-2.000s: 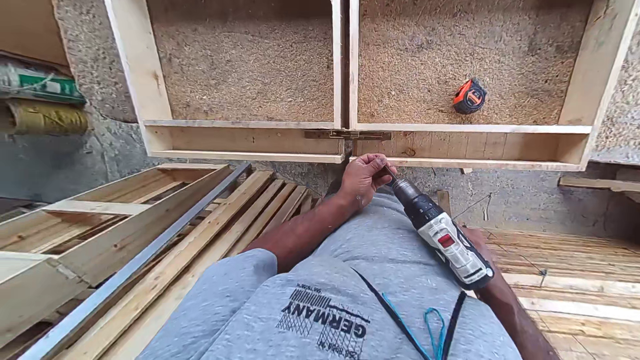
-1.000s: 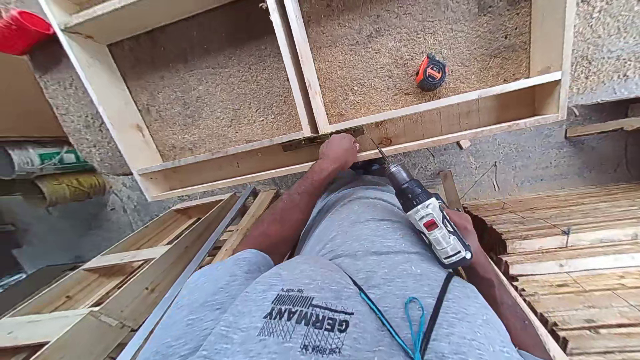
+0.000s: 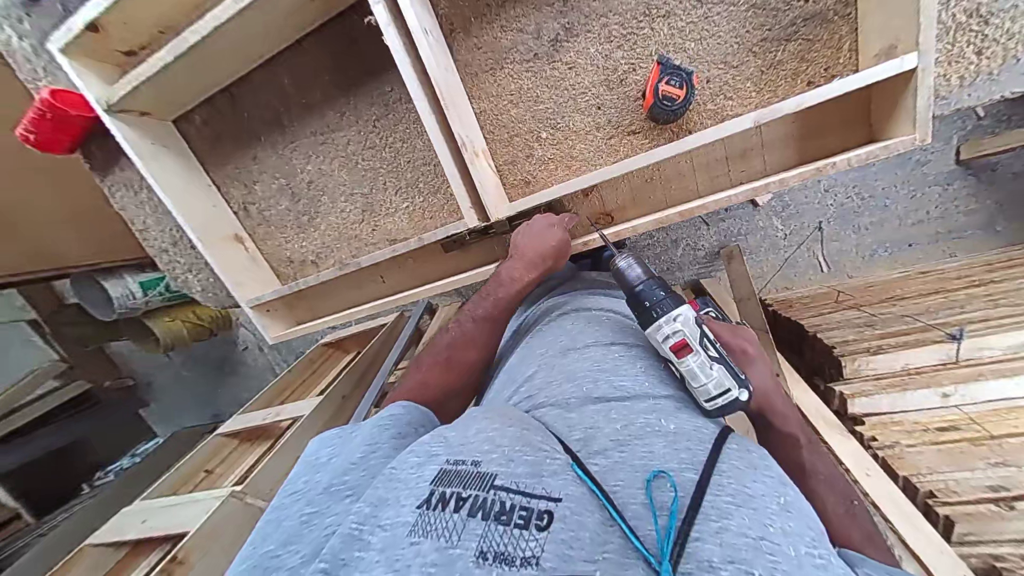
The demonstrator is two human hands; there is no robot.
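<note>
My left hand (image 3: 542,242) rests at the near edge of a wooden frame (image 3: 696,180), against a metal hinge (image 3: 480,234) that spans the joint between its two halves. Whether those fingers hold something small cannot be told. In my right hand (image 3: 738,352) is a white and black cordless drill (image 3: 688,348), gripped by its handle. The thin bit (image 3: 602,236) points up and left, close to the frame's near rail and right of my left hand. An orange and black tape measure (image 3: 670,90) lies on the rough board inside the right half.
A red plastic container (image 3: 56,122) stands beyond the frame's left side. Below it lie a white bucket (image 3: 120,294) and a yellow roll (image 3: 188,324). Another slatted wooden frame (image 3: 272,416) is at lower left. Stacked wooden strips (image 3: 944,384) fill the lower right.
The view has turned and shifted considerably. My left hand, near the drill's tip two seconds ago, has moved away from it onto the hinge area. The drill stays in my right hand.
</note>
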